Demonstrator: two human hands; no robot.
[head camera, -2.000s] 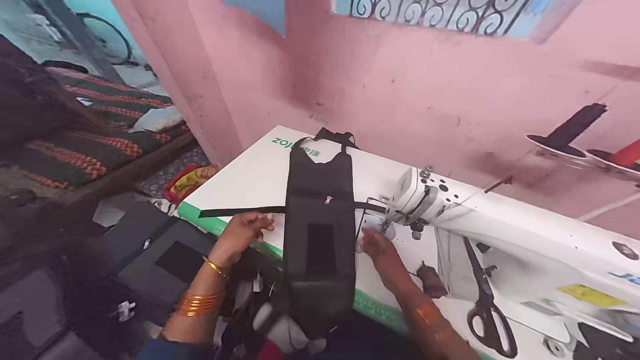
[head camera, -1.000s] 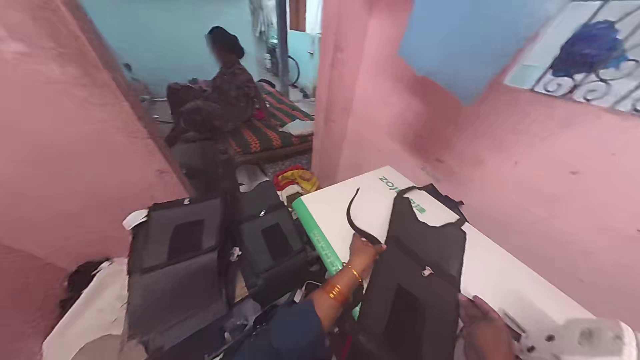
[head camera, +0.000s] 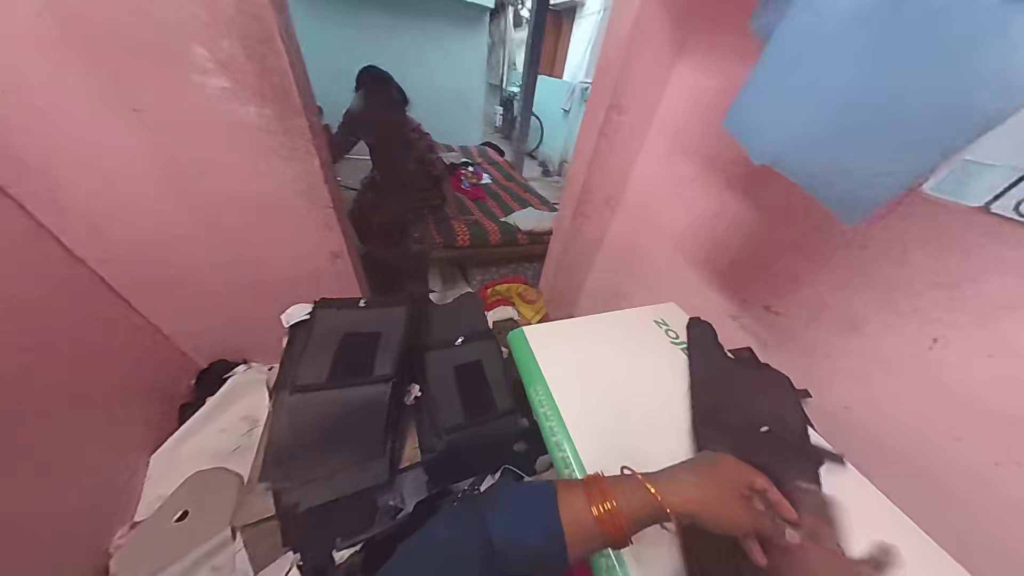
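Note:
A black fabric piece with straps (head camera: 740, 400) lies on the white sewing machine table (head camera: 608, 384) along its right part. My left hand (head camera: 732, 500), with bangles at the wrist, reaches across the lower part of the piece, its fingers bent and close to my right hand. My right hand (head camera: 824, 536) is blurred at the bottom edge, over the same piece. Whether either hand grips the fabric cannot be told. The fabric's lower end is hidden beneath the hands.
More black fabric pieces (head camera: 340, 432) lie stacked left of the table's green edge (head camera: 552, 416). A cardboard piece (head camera: 192, 512) is at lower left. A person (head camera: 392, 160) is beyond the doorway, near a striped mat (head camera: 496, 192). Pink walls stand on both sides.
The view has swung left. My left hand has moved from the fabric's left side across it, near my right hand. The person beyond the doorway has changed posture.

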